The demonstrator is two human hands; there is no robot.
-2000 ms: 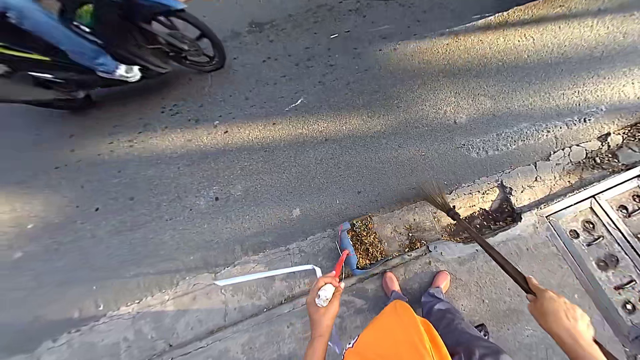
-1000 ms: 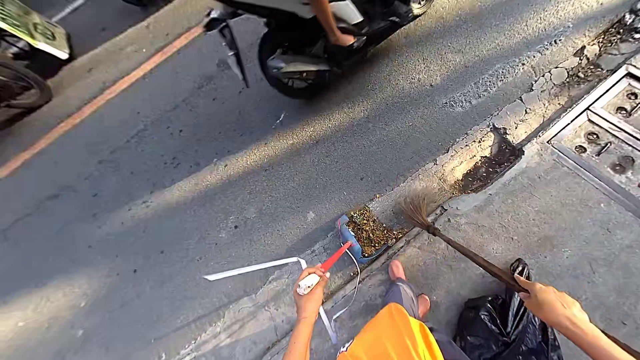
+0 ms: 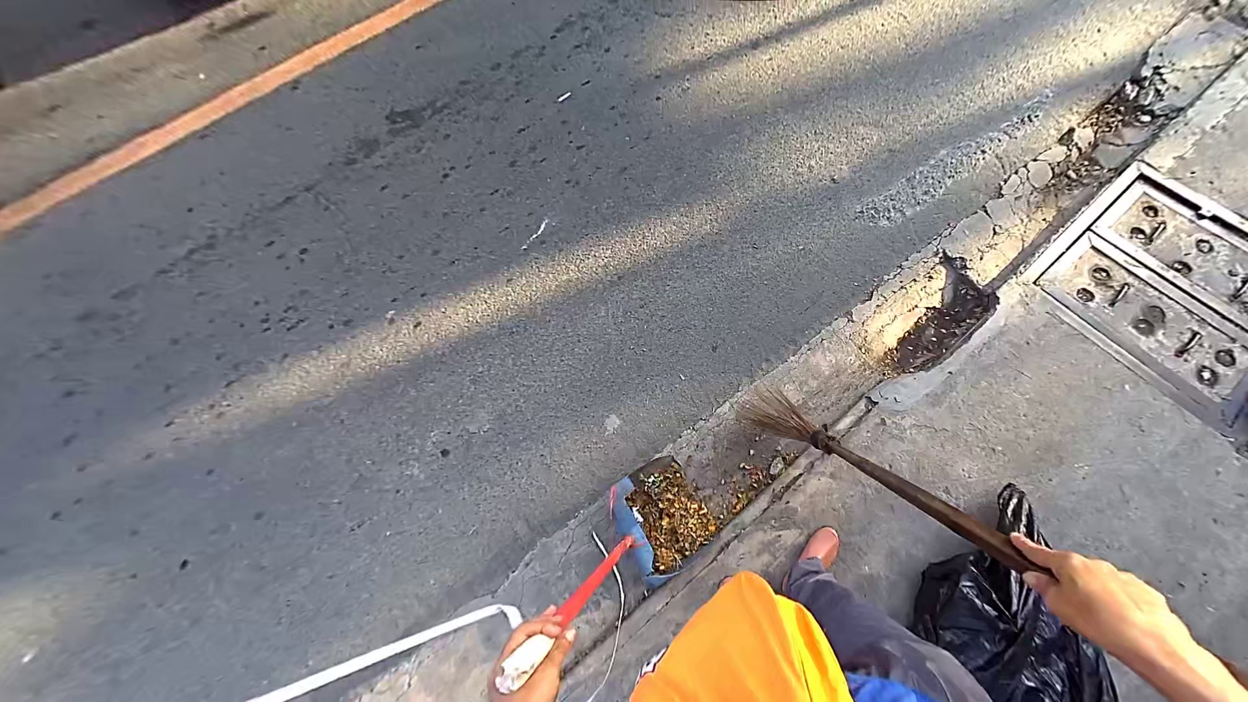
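My left hand (image 3: 536, 655) is closed round the white-wrapped end of a red handle (image 3: 597, 581), which runs to a blue dustpan (image 3: 632, 531) in the gutter. Dry leaves and debris (image 3: 673, 517) fill much of the pan, and more lie just past its mouth. At the right, my right hand (image 3: 1097, 590) grips the wooden handle of a stick broom (image 3: 921, 497). The broom's bristles (image 3: 777, 414) are over the gutter, up and to the right of the dustpan. Whether they touch the ground I cannot tell.
A black plastic bag (image 3: 1004, 624) sits on the pavement below my right hand. Metal-framed covers (image 3: 1150, 302) are set in the pavement at the right. Debris lies in a broken hollow (image 3: 941, 327) of the gutter. The asphalt road (image 3: 439, 292) has an orange line (image 3: 224, 102).
The motorcycle seen on the road one second ago is out of view. Both hands still hold the dustpan and broom. The black bag, barely visible two seconds ago, now shows beside my legs.
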